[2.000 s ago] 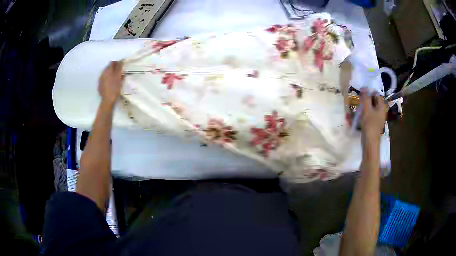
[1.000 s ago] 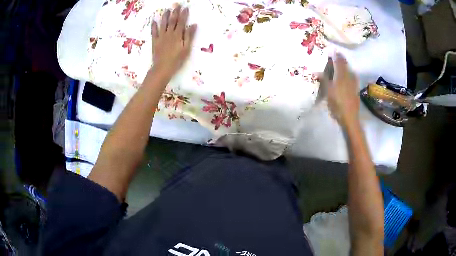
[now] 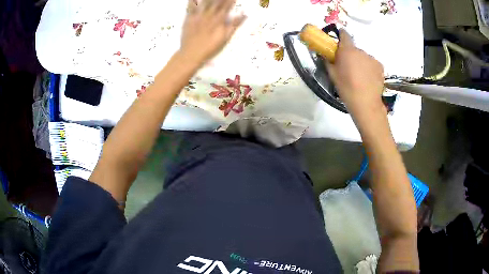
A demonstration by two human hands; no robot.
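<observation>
The cream floral garment (image 3: 161, 51) lies spread over the white padded pressing arm, its near edge turned up and hanging towards my body. My left hand (image 3: 210, 29) rests on or just above the cloth at the top, fingers apart, holding nothing; its fingertips reach the picture's top edge. My right hand (image 3: 356, 69) is closed on the yellow-tan handle of the steam iron (image 3: 320, 75), whose dark-rimmed plate is over the right part of the garment. The side of the iron towards my wrist is partly hidden by my hand.
A pale hose (image 3: 445, 93) runs from the iron to the right edge. A black phone-like rectangle (image 3: 83, 90) lies at the left of the white table (image 3: 343, 131), above printed papers (image 3: 76, 144). A blue plastic basket (image 3: 417, 188) and a whitish cloth (image 3: 348, 219) are below right.
My right hand has let go of the cloth, taken hold of the iron and brought it left over the garment. My left hand has shifted slightly right. The view has moved, and the garment lies flat.
</observation>
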